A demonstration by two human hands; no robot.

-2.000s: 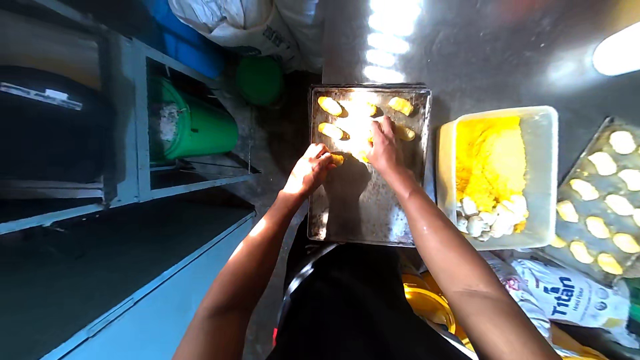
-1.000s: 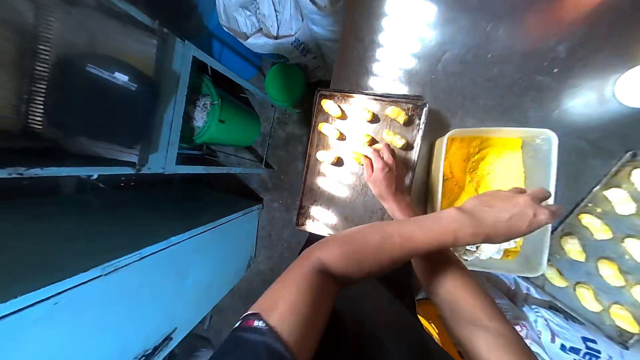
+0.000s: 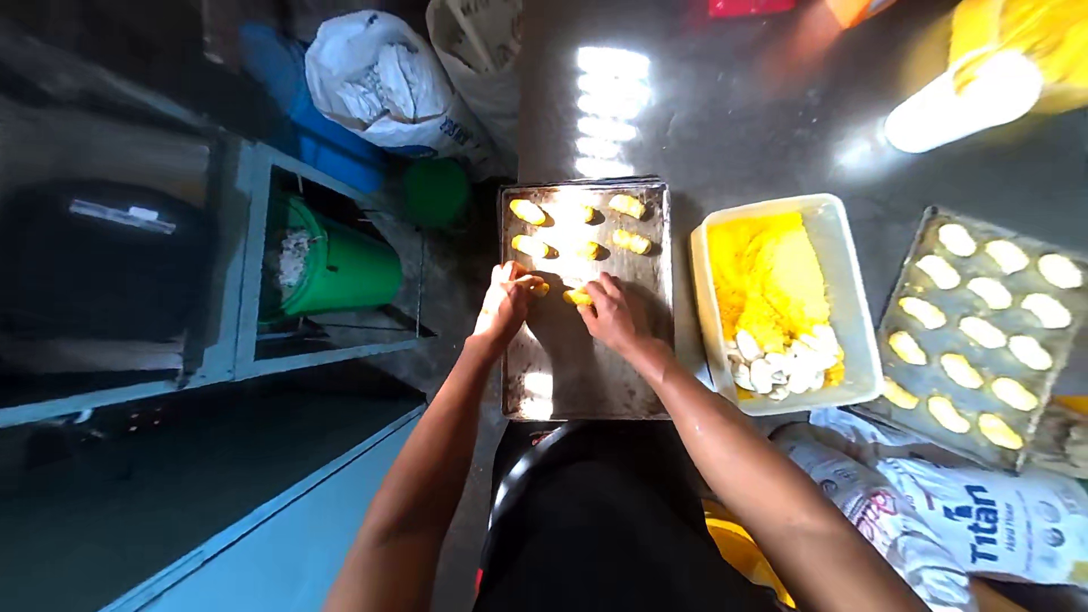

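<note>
My left hand (image 3: pixel 505 304) is over the left edge of a metal baking tray (image 3: pixel 595 382), its fingers closed on a small yellow-coated dough piece (image 3: pixel 541 290). To its right, the fingertips of my right hand (image 3: pixel 610 314) are on another yellow dough piece (image 3: pixel 578 297) lying on the tray. Farther up the tray, several yellow-coated pieces (image 3: pixel 631 241) lie in two rows, some washed out by bright sunlight. Right of the tray stands a whitish plastic tub (image 3: pixel 860 340) with yellow crumbs (image 3: pixel 765 263) and pale dough pieces (image 3: pixel 786 365) at its near end.
A second tray (image 3: pixel 926 425) with rows of coated pieces is at the right. Printed flour bags (image 3: pixel 986 518) and a yellow bucket (image 3: pixel 744 557) are below the table's near side. At left are a metal rack (image 3: pixel 246 255), a green bin (image 3: pixel 361 268) and an open white sack (image 3: pixel 382 76).
One second ago one arm crossed over the other, with a hand above the tub; now both hands are at the third row on the tray. The view has shifted somewhat.
</note>
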